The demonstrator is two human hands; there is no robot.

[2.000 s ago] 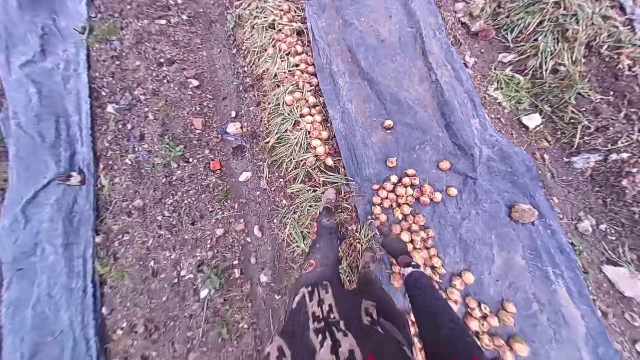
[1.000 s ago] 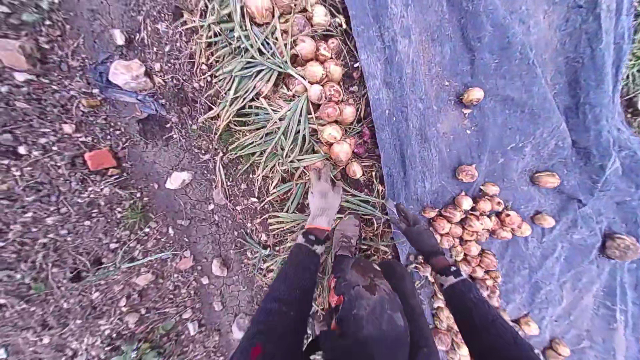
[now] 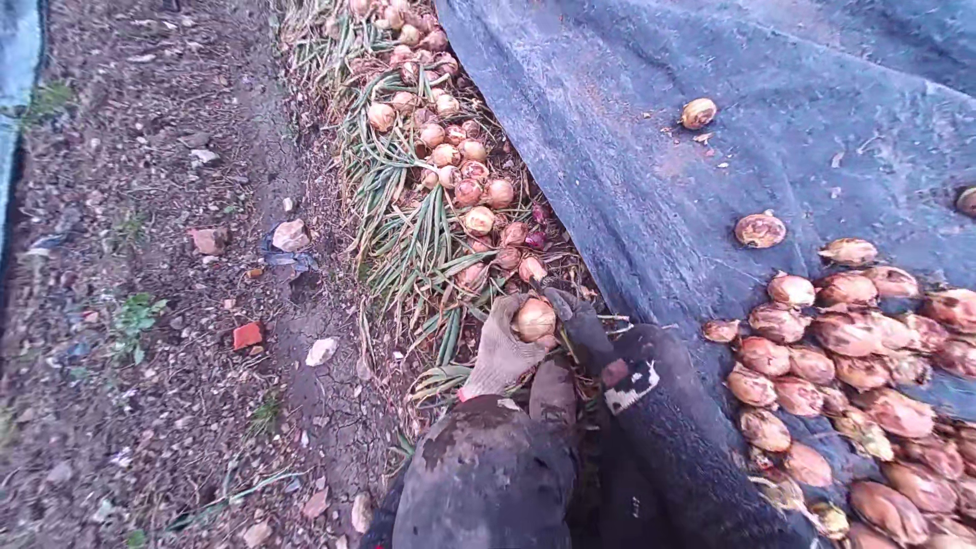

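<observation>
My left hand [image 3: 503,349], in a pale knitted glove, is closed around a yellow onion [image 3: 534,319] between my knees and the onion row. Just right of that onion is my right hand [image 3: 576,316] in a dark glove, its fingers closed on a small dark tool [image 3: 538,287] whose kind I cannot tell. A row of pulled onions [image 3: 469,191] with green and dry leaves [image 3: 415,244] runs away from me. To the right, a heap of onions [image 3: 846,328] without long leaves lies on a blue-grey ground sheet [image 3: 640,191].
Stony soil [image 3: 175,412] stretches along the left, with a red brick fragment [image 3: 247,335] and a pale stone [image 3: 290,235] on it. Another sheet [image 3: 19,69] edges the far left. Single onions [image 3: 698,113] lie apart on the right sheet. My shoe [image 3: 553,393] is below my hands.
My left hand, at the leaves of the row a second ago, now holds an onion close to me. My right hand has come in from the sheet's edge beside it. The view has shifted.
</observation>
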